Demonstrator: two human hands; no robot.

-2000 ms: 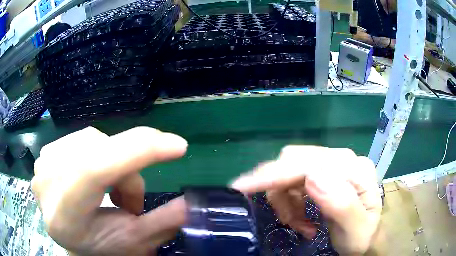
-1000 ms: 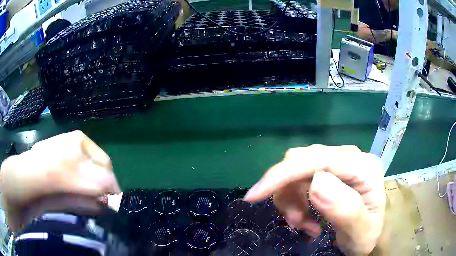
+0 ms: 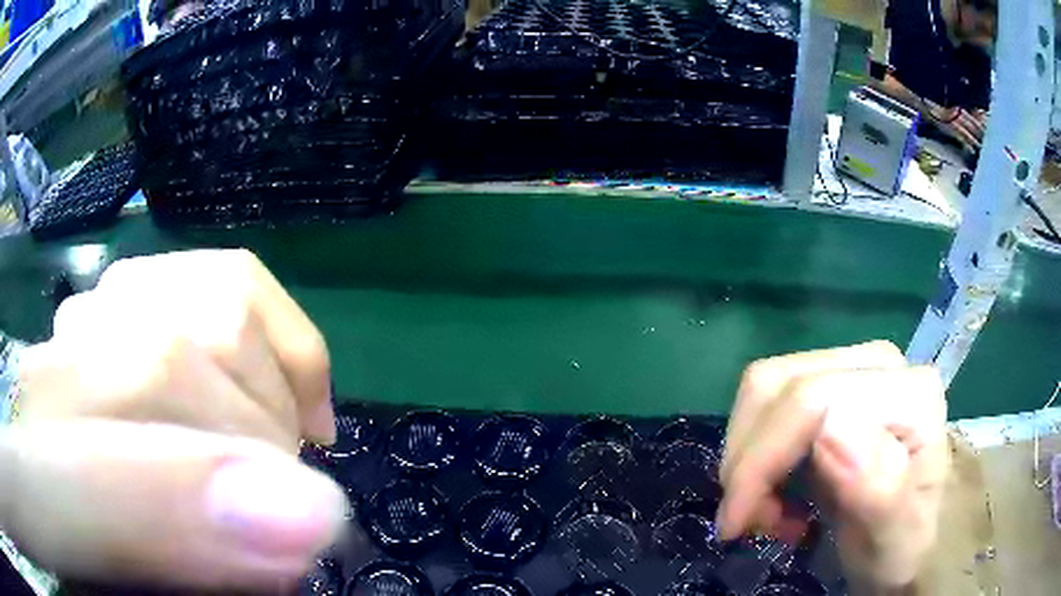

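The black blister tray [image 3: 454, 480] lies at the near edge, with rows of round pockets. The pockets at its left show glossy rings with ribbed centres; those at its right look different, with faint crossed lines. My left hand [image 3: 175, 408] is large and close at the left, over the tray's left end, fingers curled and thumb across the front. Nothing shows in it, but its inside is hidden. My right hand [image 3: 838, 454] hangs over the tray's right part, fingers bent down. No part shows in it; its palm side is hidden.
The green conveyor belt [image 3: 524, 338] runs behind the tray. Tall black stacked trays [image 3: 279, 116] stand beyond it. A grey boxy device [image 3: 876, 142] sits on the far shelf by a white perforated upright [image 3: 1003, 198]. A person's arm shows at the upper right. Cardboard [image 3: 1006, 501] covers the right bench.
The black unit seen by my left hand is out of sight. My left hand has come closer, thumb in front. My right hand's extended finger has bent down. The view has shifted, showing more tray.
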